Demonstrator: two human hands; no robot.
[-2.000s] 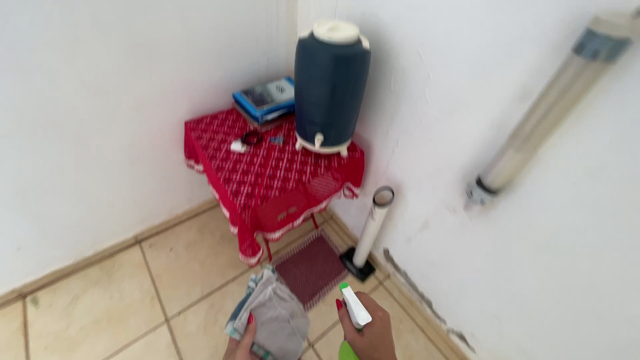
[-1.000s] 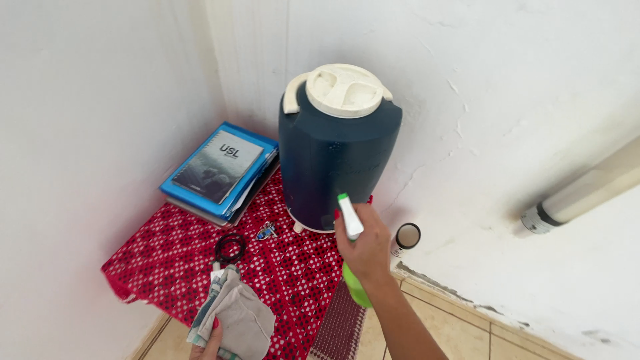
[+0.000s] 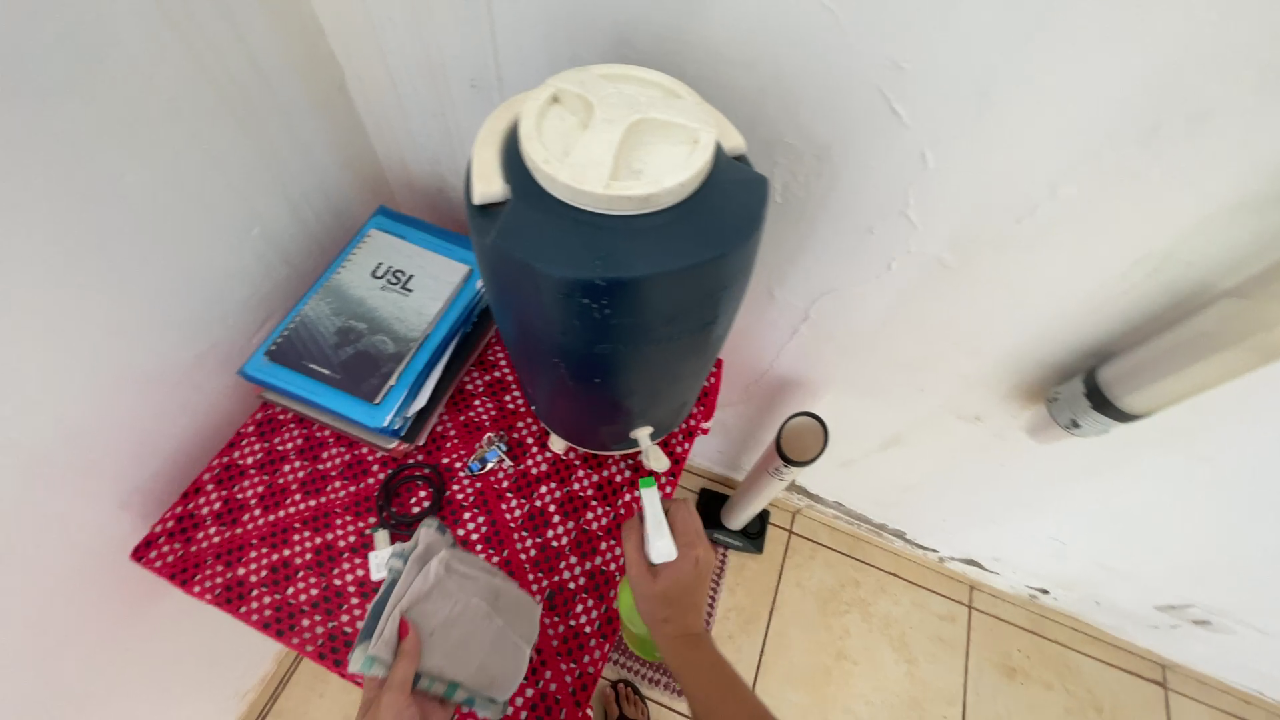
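My left hand (image 3: 400,675) holds a folded grey cloth (image 3: 465,620) with a checked edge over the front of the table. In my right hand (image 3: 668,570) is a spray bottle (image 3: 632,620) with a green body and a white trigger head; its green nozzle points at the dark blue water cooler (image 3: 610,310). The cooler stands at the table's back corner, its cream lid (image 3: 620,140) on and its small tap (image 3: 650,450) just beyond the nozzle. Under both hands lies a red patterned tablecloth (image 3: 560,560).
Notebooks and blue folders (image 3: 370,310) are stacked at the back left. Keys (image 3: 488,455), a coiled black cable (image 3: 410,495) and a white charger (image 3: 381,562) lie nearby. An upright tube on a black base (image 3: 765,485) stands on the floor. A pipe (image 3: 1190,360) runs along the right wall.
The view has moved much nearer to the table and cooler. Since one second ago, my right hand with the spray bottle has lowered from the cooler's body to below its tap.
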